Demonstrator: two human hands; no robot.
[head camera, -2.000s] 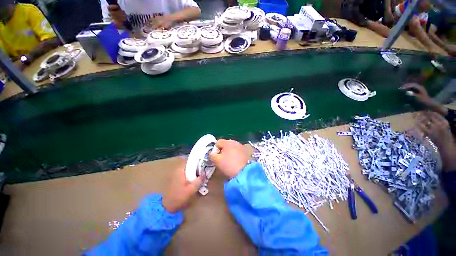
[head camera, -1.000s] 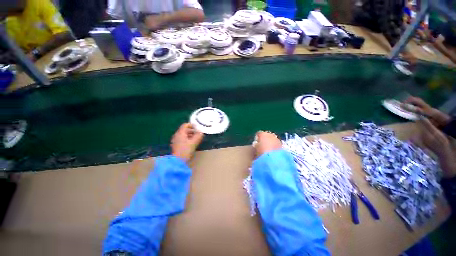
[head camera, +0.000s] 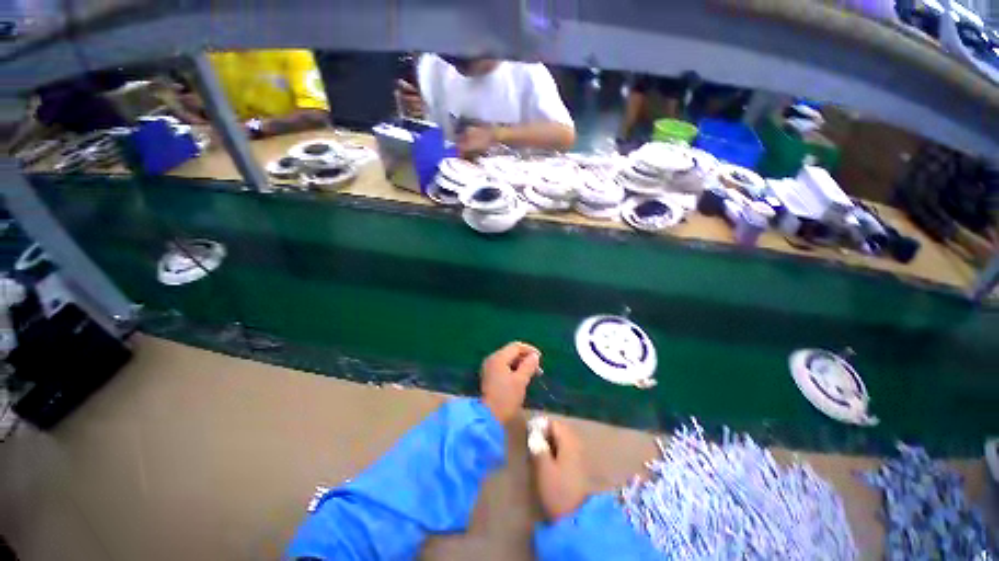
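My left hand (head camera: 509, 380) is at the belt's near edge, fingertips together; whether it pinches something thin is too blurred to tell. My right hand (head camera: 560, 471) is just below and to the right, over the bench, shut on a small white part (head camera: 538, 434). The hands are apart. A round white housing (head camera: 616, 351) with dark curved slots lies on the green conveyor belt (head camera: 372, 296), right of my left hand and not touched. A heap of thin white strips (head camera: 745, 504) is right of my right hand.
More housings lie on the belt at right (head camera: 833, 386) and far left (head camera: 191, 261). Blue-grey strips (head camera: 931, 510) are at lower right. A black box (head camera: 68, 359) is at left. Stacked housings (head camera: 570, 181) and people are across the belt; a metal shelf (head camera: 657, 33) crosses overhead.
The view has tilted up and swung left. My left hand has let go of the housing on the belt. My hands have come closer together. The pliers have left the view.
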